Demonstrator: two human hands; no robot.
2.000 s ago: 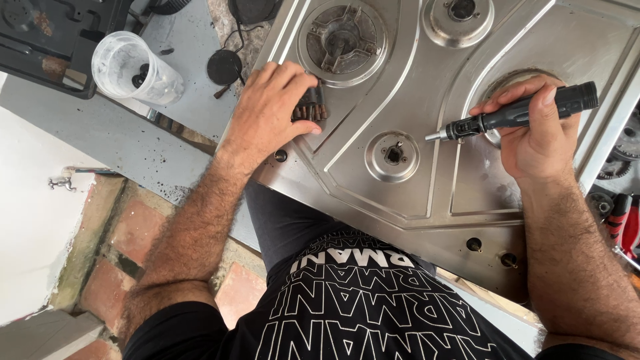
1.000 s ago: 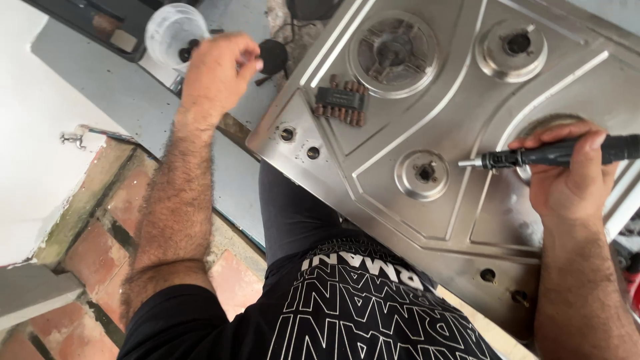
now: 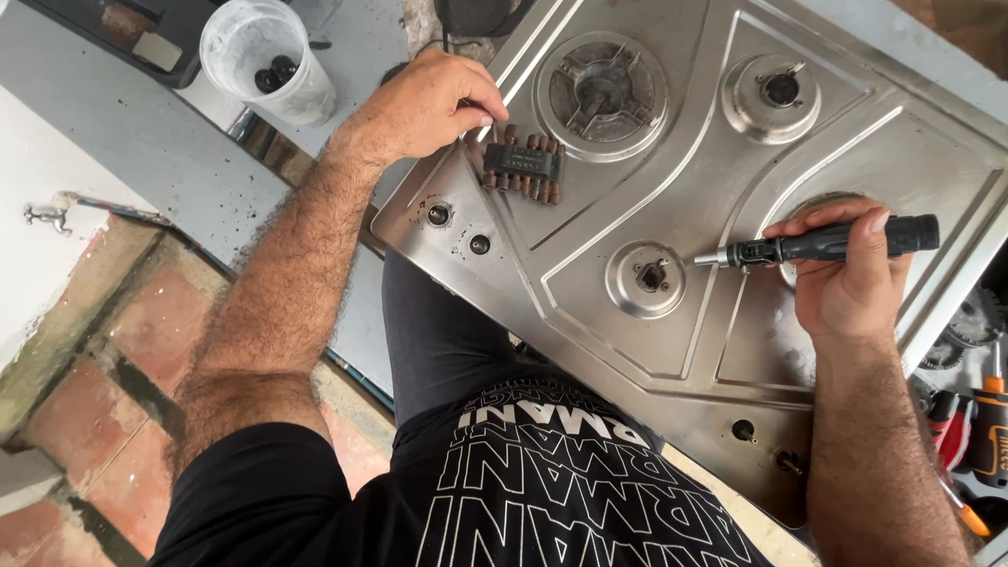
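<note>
My right hand (image 3: 850, 276) grips a black-handled bit screwdriver (image 3: 819, 244), its silver tip pointing left just beside a small burner base (image 3: 647, 277). A black bit holder (image 3: 518, 161) with several brownish bits lies on the stainless steel gas cooktop (image 3: 630, 346), below a larger burner (image 3: 600, 96). Over the cooktop's left edge, my left hand (image 3: 429, 106) has thumb and index finger close together beside the holder; whether a small bit is pinched between them cannot be told. Another burner base (image 3: 772, 98) is at the upper right.
A clear plastic cup (image 3: 268, 63) with black round parts stands on the grey surface (image 3: 157, 157), near a dark open case (image 3: 150, 35). Gears (image 3: 972, 319), red-handled pliers (image 3: 954, 433) and an orange-and-black tool (image 3: 991, 425) lie right of the cooktop.
Two seconds ago my left hand was on the bit holder; one second ago it was off the cooktop, near the cup. Now it is back beside the holder. My right hand still holds the screwdriver.
</note>
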